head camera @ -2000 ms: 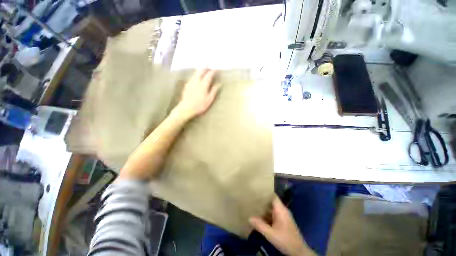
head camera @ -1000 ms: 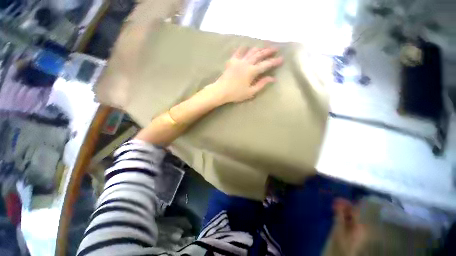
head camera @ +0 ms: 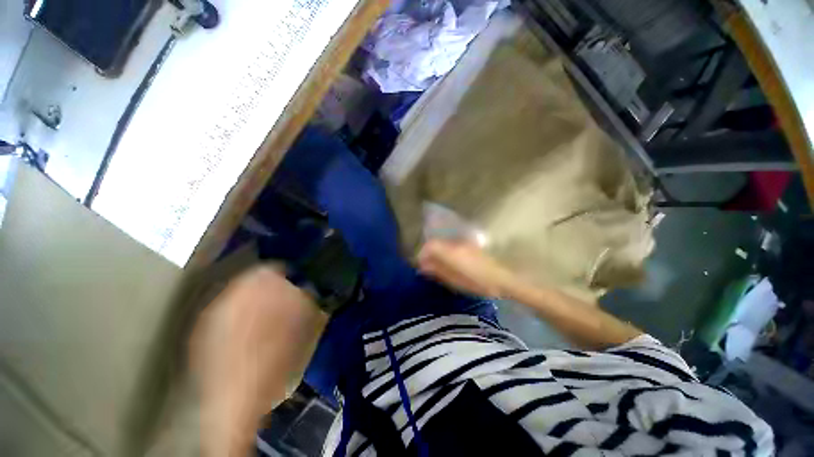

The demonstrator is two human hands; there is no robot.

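A large khaki panel point(head camera: 62, 294) lies on the white table at the left and hangs over its edge. My left hand point(head camera: 254, 335), strongly blurred, is over the panel's near part; its fingers cannot be made out and its grip is unclear. A khaki cloth pile point(head camera: 527, 134) lies below the table on the right, with a pale band along its left side and loose folds at its lower right. My right hand point(head camera: 451, 261) is at the pile's near left edge beside a small pale patch; blur hides whether it grips cloth.
A black phone point(head camera: 107, 31) lies on the white tabletop point(head camera: 196, 134), which has a printed scale along its wooden edge. A dark strip point(head camera: 134, 116) crosses the tabletop. Crumpled whitish material point(head camera: 428, 40) is beyond the edge. A metal frame point(head camera: 723, 161) and floor scraps are at the right.
The view has swung right and down. The khaki panel now shows at the left, with my left hand lower on it. My right hand now shows beside the pile below the table.
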